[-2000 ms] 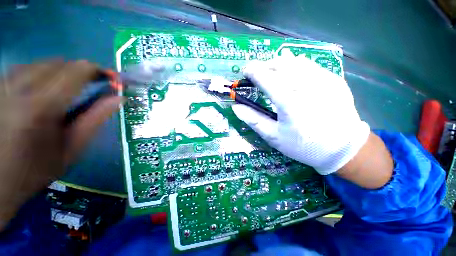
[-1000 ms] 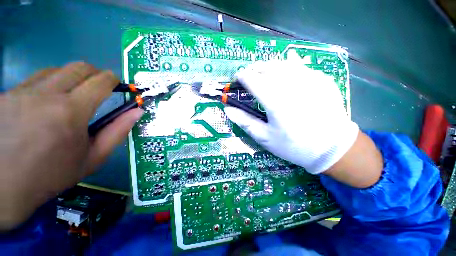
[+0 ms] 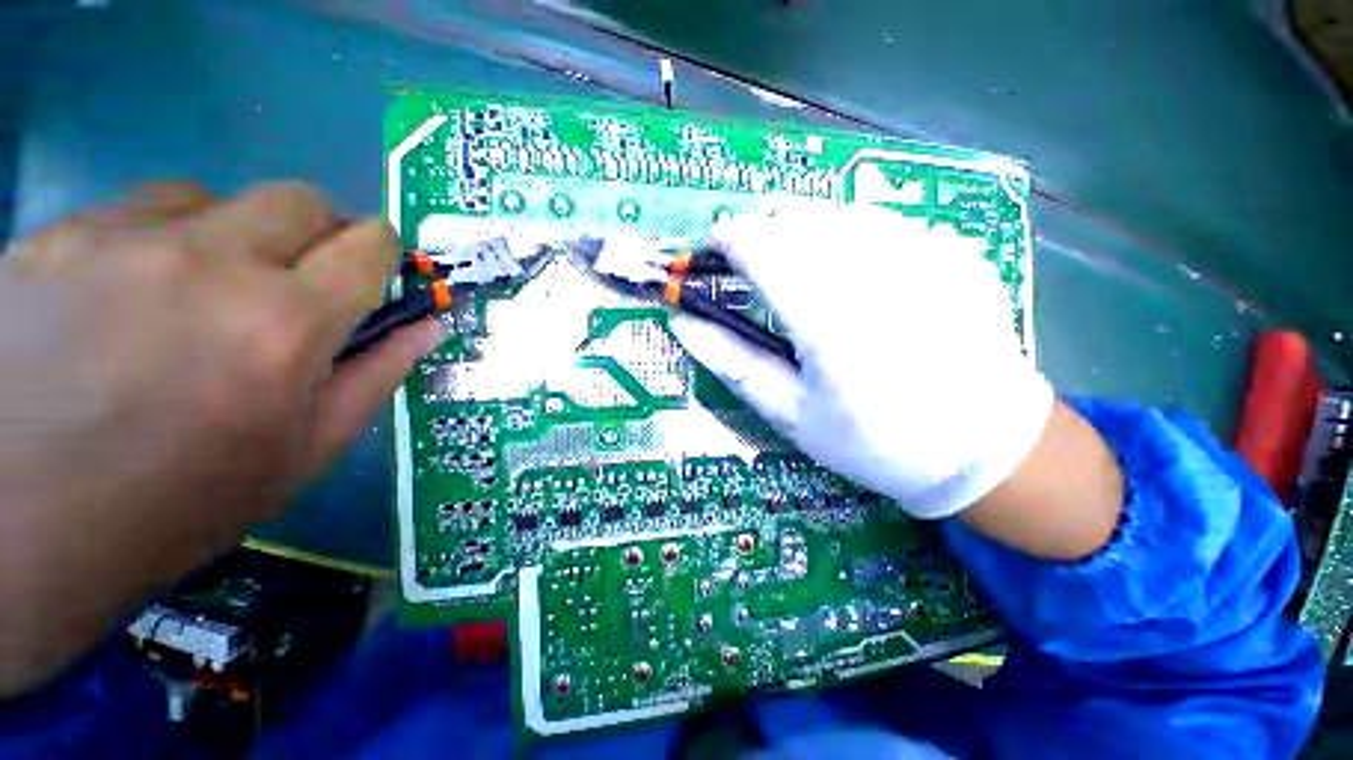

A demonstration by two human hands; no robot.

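A large green circuit board (image 3: 623,594) with white border lines lies solder side up in front of me. My bare left hand (image 3: 208,386) holds diagonal cutters (image 3: 478,264) with orange bands over the board's upper left. My right hand (image 3: 890,349), in a white glove, holds similar cutters (image 3: 631,261) over the upper middle. The two cutter tips point at each other, close together over the bright solder area. Glare and blur hide whether the tips touch the board or grip a lead. The gloved hand covers the board's right part.
A red pad (image 3: 1279,413) lies at the right, beside part of another board (image 3: 1335,549). A small red piece (image 3: 478,641) shows under the board's lower edge. Dark components (image 3: 260,609) are at the lower left. The green bench surface (image 3: 950,67) extends behind.
My left hand has moved right, bringing its cutter tips over the board close to the right cutters. The board appears slightly further right in view. My right hand has barely moved.
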